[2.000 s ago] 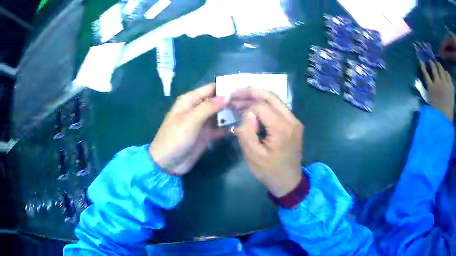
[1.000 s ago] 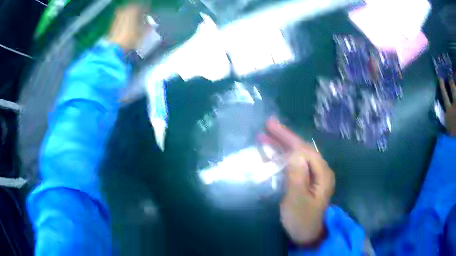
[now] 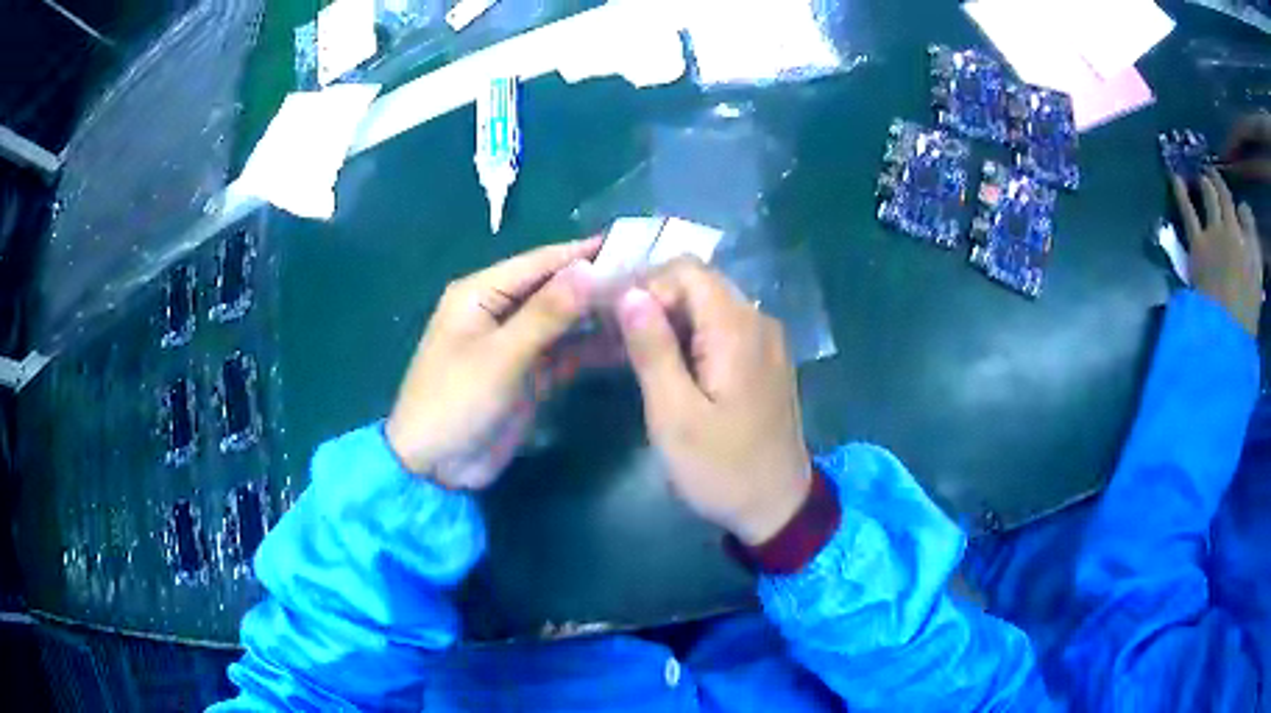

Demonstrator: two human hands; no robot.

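My left hand (image 3: 488, 359) and my right hand (image 3: 725, 397) meet at the centre of the view. Their fingertips pinch a small white piece (image 3: 630, 247), with a second pale flap (image 3: 686, 245) standing beside it above the fingers. A dark line separates the two. The lower part of the piece is hidden by my fingers, so I cannot tell exactly what it is. A clear plastic sheet (image 3: 711, 174) lies flat just beyond my hands. A white and blue adhesive tube (image 3: 496, 146) lies beyond my left hand, nozzle toward me.
Boards with black heatsinks (image 3: 237, 401) lie in rows at left. Several blue boards (image 3: 926, 181) are grouped at right, near white and pink sheets (image 3: 1115, 91). White paper (image 3: 303, 151) and a white strip (image 3: 453, 88) lie along the far side. Another person's hand (image 3: 1222, 244) is at far right.
My left hand has come back from the far left to the centre and meets my right hand. The large white piece seen between my hands earlier no longer shows at that size.
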